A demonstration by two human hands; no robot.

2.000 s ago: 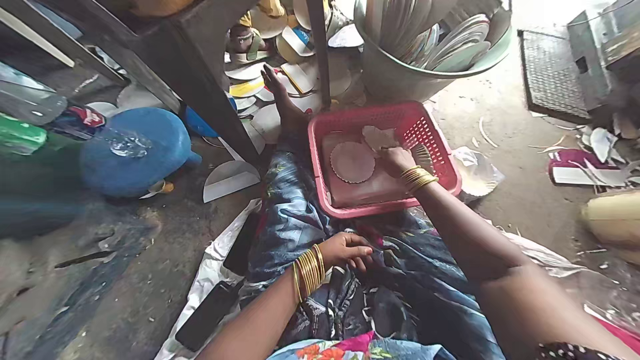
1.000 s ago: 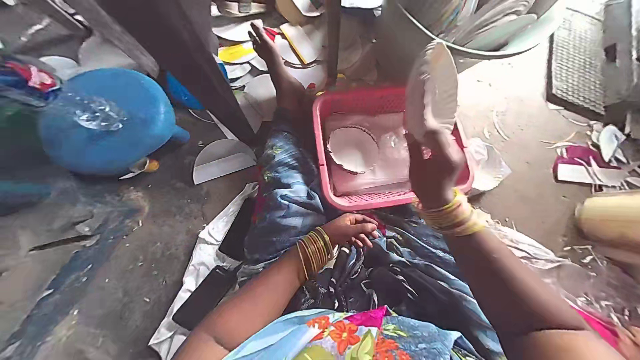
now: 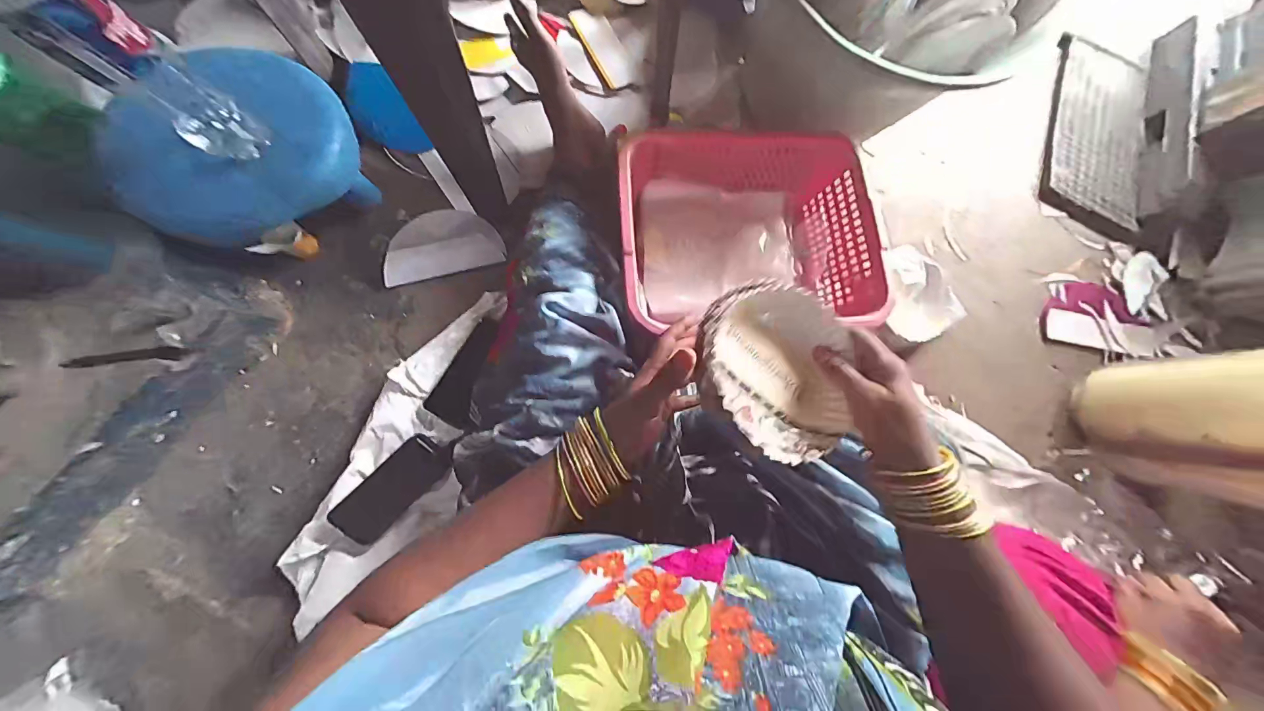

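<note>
A stack of round paper plates with fluted rims (image 3: 775, 370) is tilted above my lap. My right hand (image 3: 884, 400) grips its right side, thumb on the face and fingers behind. My left hand (image 3: 657, 390) is at the stack's left edge with fingers apart; whether it touches the rim is hard to tell. Just beyond my hands, the pink plastic basket (image 3: 750, 148) sits between my legs with a clear plastic bag or sheet (image 3: 716, 237) in it. No round plate shows inside the basket.
A blue plastic pot (image 3: 232, 148) stands at the left. A large tub (image 3: 839, 79) with plates is behind the basket. A dark phone (image 3: 388, 491) lies on white sheeting (image 3: 326, 583). Paper scraps, a metal grate (image 3: 1096, 128) and a yellowish cylinder (image 3: 1175, 415) are around me.
My right hand has come out of the basket with plates and down over my lap. My left hand has risen to the stack. The round plate seen in the basket earlier no longer shows there.
</note>
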